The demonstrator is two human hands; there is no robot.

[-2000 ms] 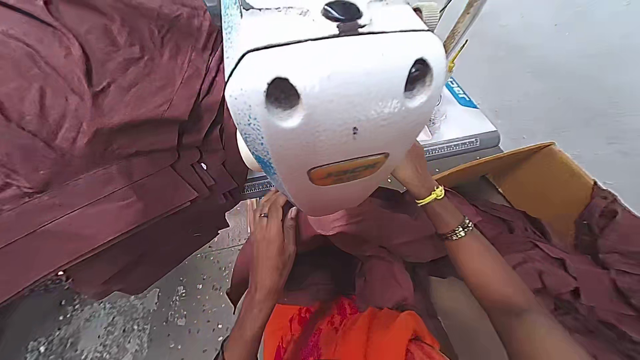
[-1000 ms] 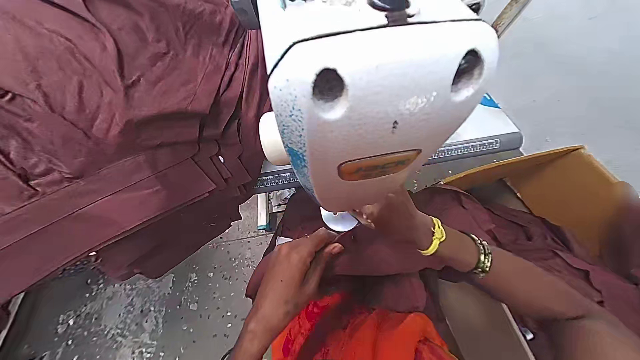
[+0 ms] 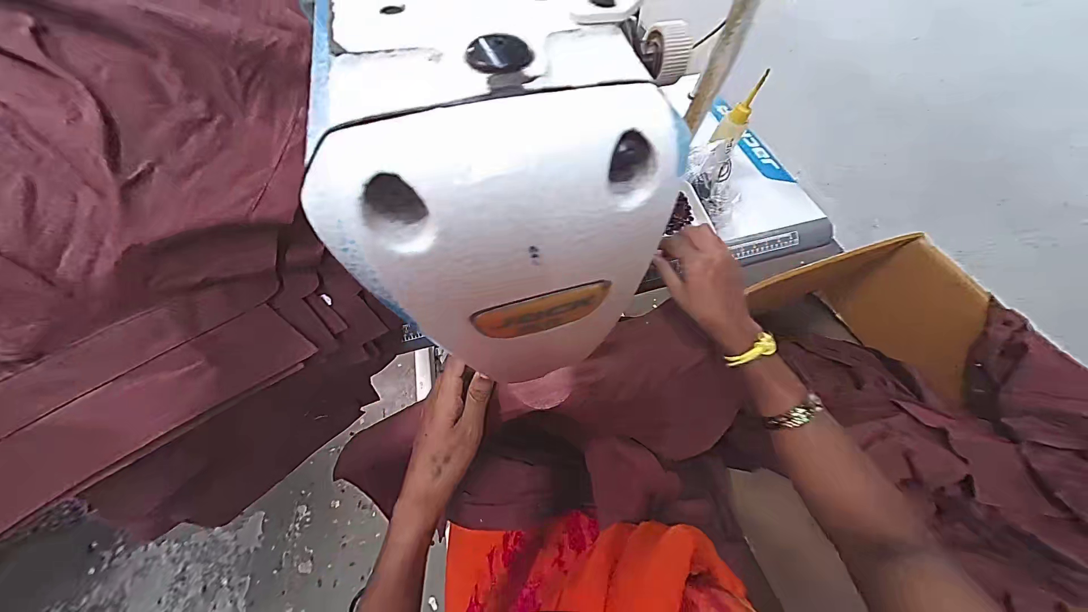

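Note:
A white Jack sewing machine head (image 3: 510,195) fills the upper middle and hides the needle area. Maroon fabric (image 3: 671,382) lies below it and drapes over the lap. My left hand (image 3: 450,416) is at the lower left of the head, on the fabric's edge, its fingertips partly hidden by the machine; whether it pinches the cloth cannot be told. My right hand (image 3: 705,285), with a yellow thread and a bracelet at the wrist, reaches to a small white tray (image 3: 695,208) of dark buttons. Its fingers are bent at the tray's near edge; what they hold is unclear.
Stacked maroon cut pieces (image 3: 153,365) lie at the left. A cardboard box (image 3: 909,297) with more maroon cloth (image 3: 1003,442) stands at the right. Behind the tray, a yellow-tipped bottle (image 3: 735,123) stands on the machine bed (image 3: 782,204). A thin pole (image 3: 722,59) rises beside the head.
My right hand has moved from beneath the machine head out to the button tray at the right. My left hand has shifted left from near the needle area. The view has moved.

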